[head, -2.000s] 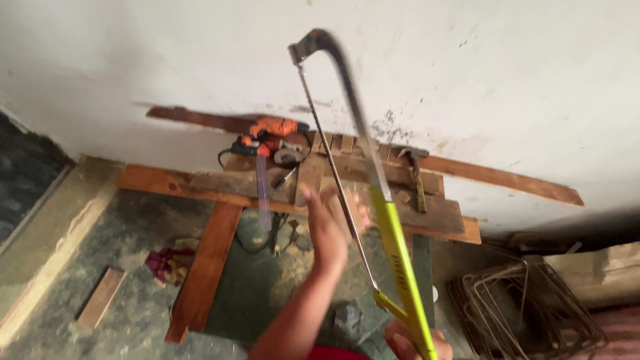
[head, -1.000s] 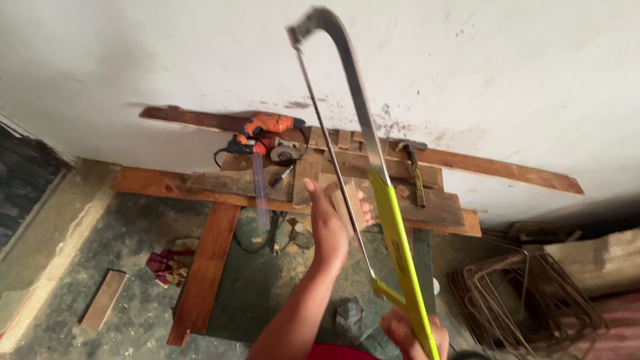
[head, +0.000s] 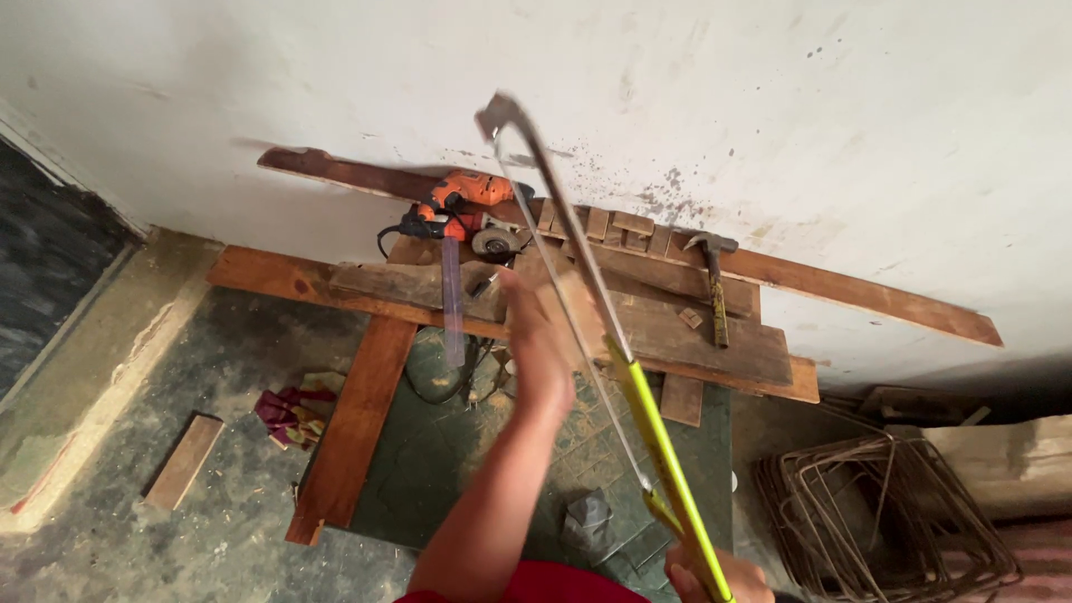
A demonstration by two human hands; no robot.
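My right hand (head: 720,578) grips the lower end of a hacksaw with a yellow-green frame (head: 662,444). The saw stands tilted up to the left, its thin blade on the side nearer my left hand. My left hand (head: 536,352) is raised beside the blade, around a small wooden block (head: 574,314); blur and the saw partly hide its fingers. Beyond it, an orange drill (head: 473,191) and an angle grinder (head: 469,230) lie on stacked planks. A claw hammer (head: 716,289) lies to the right, near several small wood offcuts (head: 632,224).
A dark green table (head: 452,469) bears sawdust and a crumpled dark object (head: 588,519). Orange-brown planks (head: 360,427) cross its left and far sides. A clear plastic strip (head: 453,310) overhangs the planks. A wood piece (head: 184,461) and cloth (head: 293,414) lie at left, bent metal rods (head: 879,511) at right.
The hacksaw's tip has dropped lower in view since a second ago, and the saw leans further left. Both hands keep roughly their places.
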